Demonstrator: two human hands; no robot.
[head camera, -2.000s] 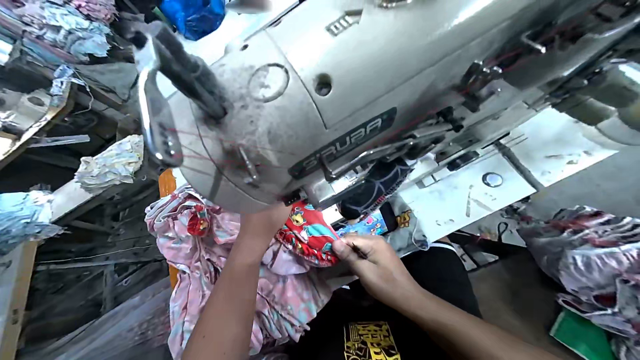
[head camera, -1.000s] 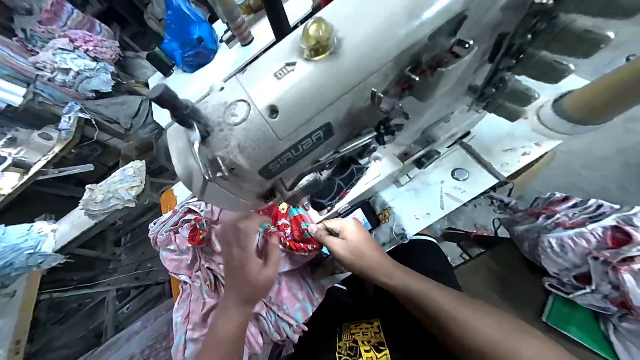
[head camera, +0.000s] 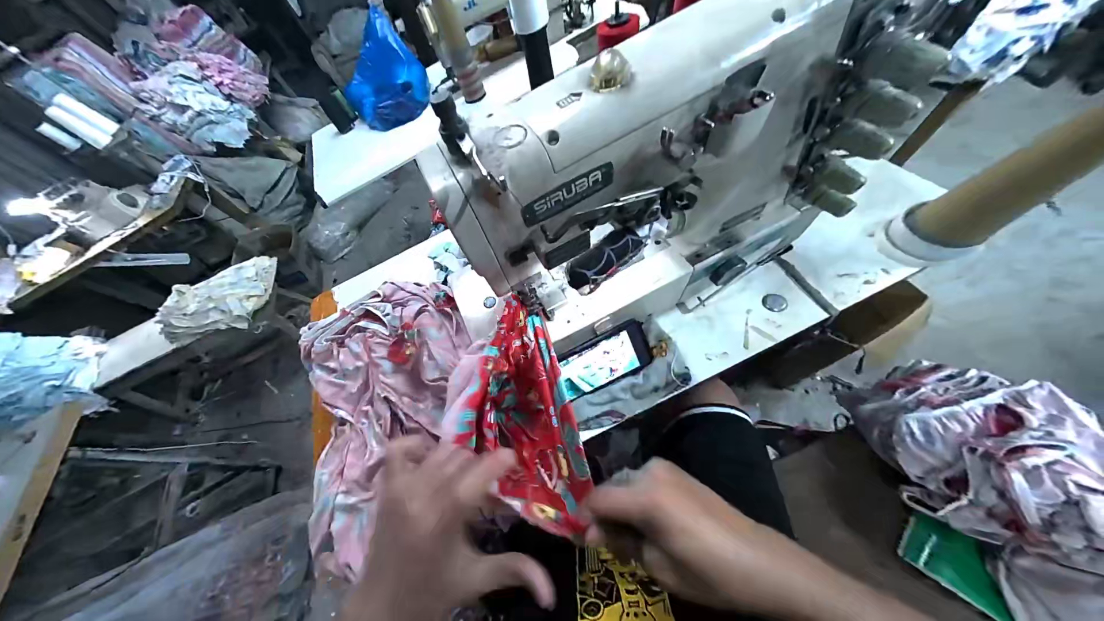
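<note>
A white Siruba sewing machine (head camera: 595, 181) stands on a white table. Red patterned fabric (head camera: 526, 405) runs from under its presser foot (head camera: 536, 302) down toward my lap. My right hand (head camera: 647, 517) pinches the lower edge of that fabric. My left hand (head camera: 448, 517), blurred, is spread beside the fabric's lower left edge with its thumb and fingers apart. Pink patterned fabric (head camera: 379, 345) lies bunched on the table's left end and hangs down. Right of the red fabric, a phone (head camera: 604, 358) with a lit screen lies on the table.
A blue plastic bag (head camera: 388, 78) sits on the table behind. Piled garments (head camera: 1009, 448) lie at the right, by a green item (head camera: 953, 565). A brown pole (head camera: 1009, 190) crosses the right side. Cloth bundles (head camera: 216, 297) rest on stands at the left.
Both hands have moved down from near the needle area toward my lap, and the red fabric is now stretched long. My left hand has opened. The view now takes in more of the room.
</note>
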